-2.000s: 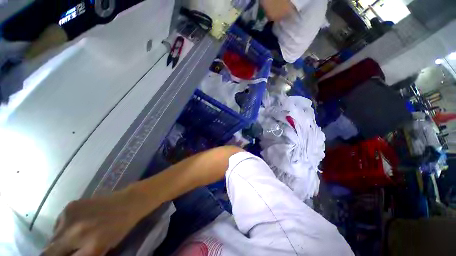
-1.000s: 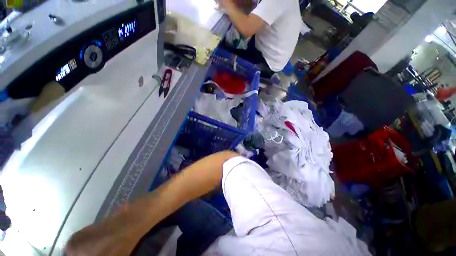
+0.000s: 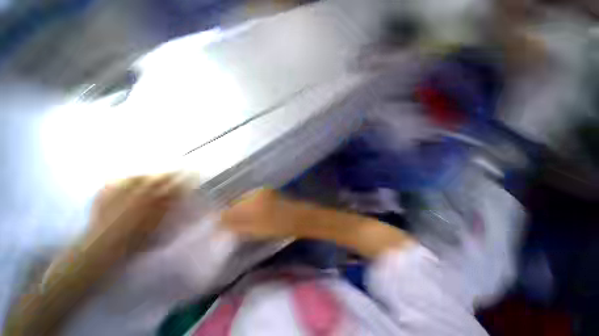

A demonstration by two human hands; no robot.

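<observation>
The frame is strongly blurred. My left hand [image 3: 134, 200] is at the front edge of the white machine table [image 3: 295, 49], at the lower left. My right hand [image 3: 253, 213] is just right of it, at the same edge. A pale cloth [image 3: 177, 252] hangs below and between the hands, over the lap. Whether either hand grips the cloth cannot be told through the blur. A dark green patch [image 3: 180, 318] shows at the bottom, below the cloth. Glare covers the table beyond my left hand.
A blue crate [image 3: 400, 164] with a red piece [image 3: 441, 106] stands right of the table. A white cloth heap [image 3: 492, 230] lies right of my right arm. Another person, a blurred white top [image 3: 558, 85], is at the upper right.
The view has swung left, so table, crate and heap appear further right. My left hand has come into view. My right hand shows further right, near the left. Everything is more blurred.
</observation>
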